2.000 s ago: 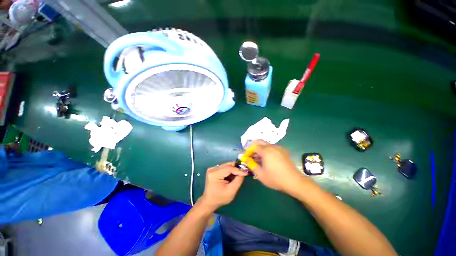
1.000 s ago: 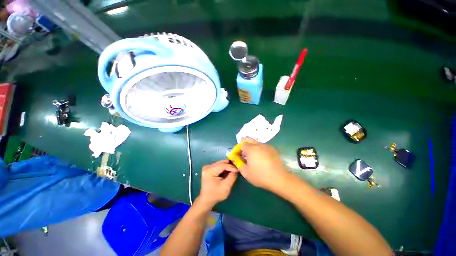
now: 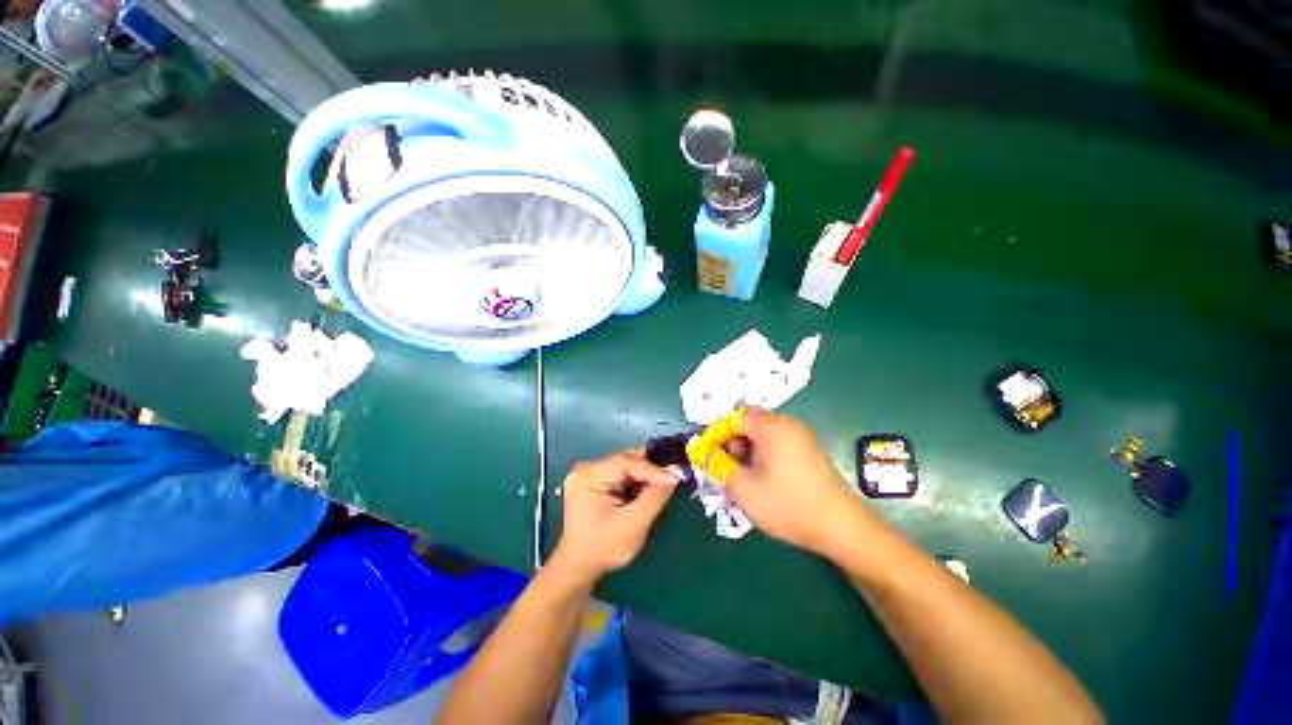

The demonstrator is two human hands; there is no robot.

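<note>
My left hand [image 3: 612,513] holds a small black device housing [image 3: 667,451] between its fingertips; much of it is hidden. My right hand [image 3: 788,475] grips a bright yellow thing [image 3: 718,445], apparently the tool's handle, against the housing; its tip cannot be made out. White crumpled material [image 3: 731,516] shows below the right fingers. Another black housing with white and gold inside [image 3: 888,466] lies just right of my right hand. A further open housing [image 3: 1026,398] and two dark pieces with gold tails [image 3: 1036,510] lie farther right.
A light-blue fan [image 3: 496,262] stands at left, its white cord [image 3: 540,453] running to the front edge. A crumpled wipe [image 3: 748,377], a blue bottle with open lid [image 3: 733,252] and a red stick in a white block [image 3: 826,265] stand ahead. A blue sleeve [image 3: 156,521] is at left.
White material now shows below my right fingers, and more of the black housing is visible at my left fingertips. Both hands stay together near the same place; the view has shifted slightly.
</note>
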